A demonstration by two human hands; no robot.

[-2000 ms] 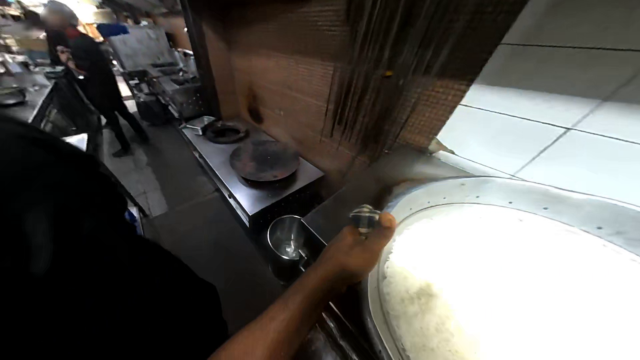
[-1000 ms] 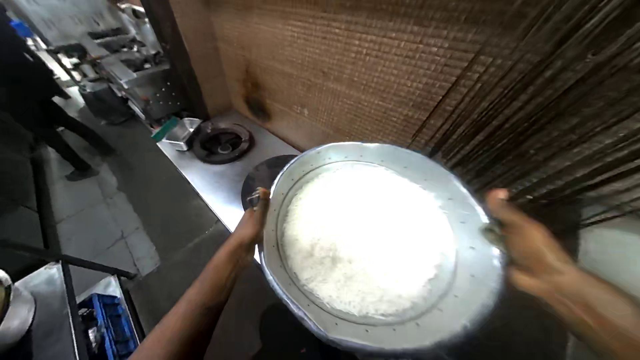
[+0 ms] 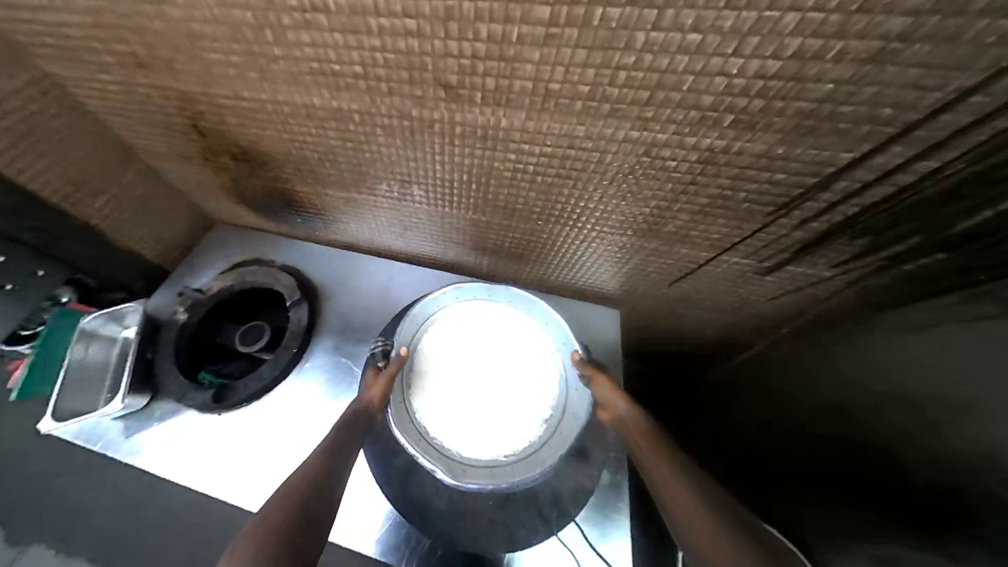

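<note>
A wide metal pot [image 3: 487,475] full of white rice [image 3: 487,378] is between my two hands, over a dark round griddle plate [image 3: 504,524] on the steel stove top. My left hand [image 3: 383,378] grips the pot's left rim, with a checked cloth [image 3: 381,351] at its fingers. On the right rim, my right hand [image 3: 602,387] is closed, with a bit of dark cloth showing under the fingers. Whether the pot's base touches the plate is hidden.
A round black burner [image 3: 236,335] sits on the steel counter [image 3: 354,279] to the left. Beside it stands a rectangular steel pan [image 3: 94,362] near a green item [image 3: 49,354]. A brown textured wall [image 3: 472,157] rises behind the counter.
The pot of rice has moved from in front of the stove to over the dark plate, both hands on it. Two seconds ago only one hand was seen at its rim. The view has swung a lot.
</note>
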